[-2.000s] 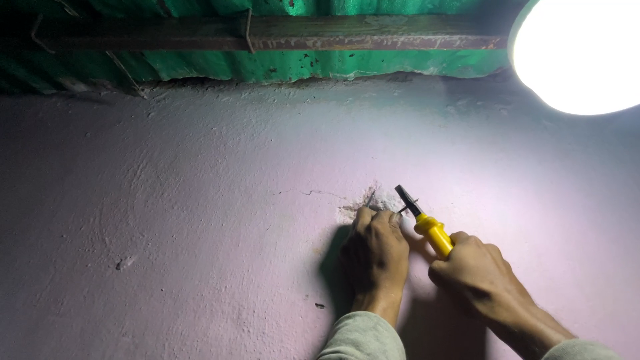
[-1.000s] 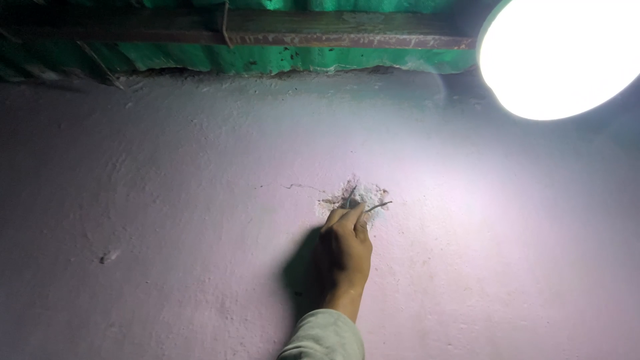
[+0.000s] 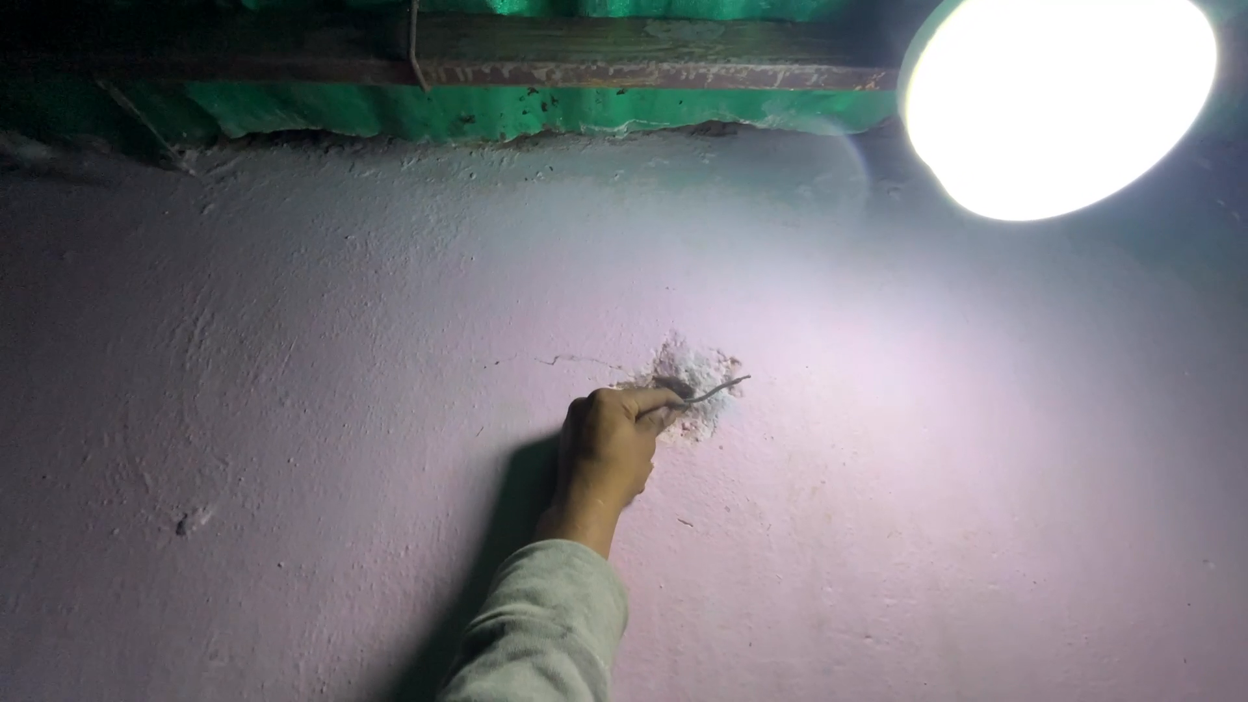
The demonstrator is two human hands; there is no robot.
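My left hand [image 3: 609, 444], in a grey sleeve, pinches a thin, dark, bent piece of metal [image 3: 720, 389], a nail or wire, between thumb and forefinger. Its free end points to the right and slightly up. The fingertips are at a chipped patch [image 3: 697, 363] in the pink plastered wall [image 3: 877, 507], where rough pale material shows. A dark hollow in the patch lies just above the fingertips. Whether the metal piece is fixed in the wall or loose, I cannot tell. My right hand is out of view.
A bright lamp [image 3: 1058, 107] glares at the upper right. Along the top runs a dark beam [image 3: 634, 58] under green corrugated sheeting [image 3: 370, 112]. A thin crack runs left from the chipped patch, and a small dent [image 3: 193, 520] marks the wall at lower left.
Two seconds ago my right hand held a yellow-handled tool with a dark metal head beside my left hand. Hand and tool have left the view. My left hand remains at the chipped patch.
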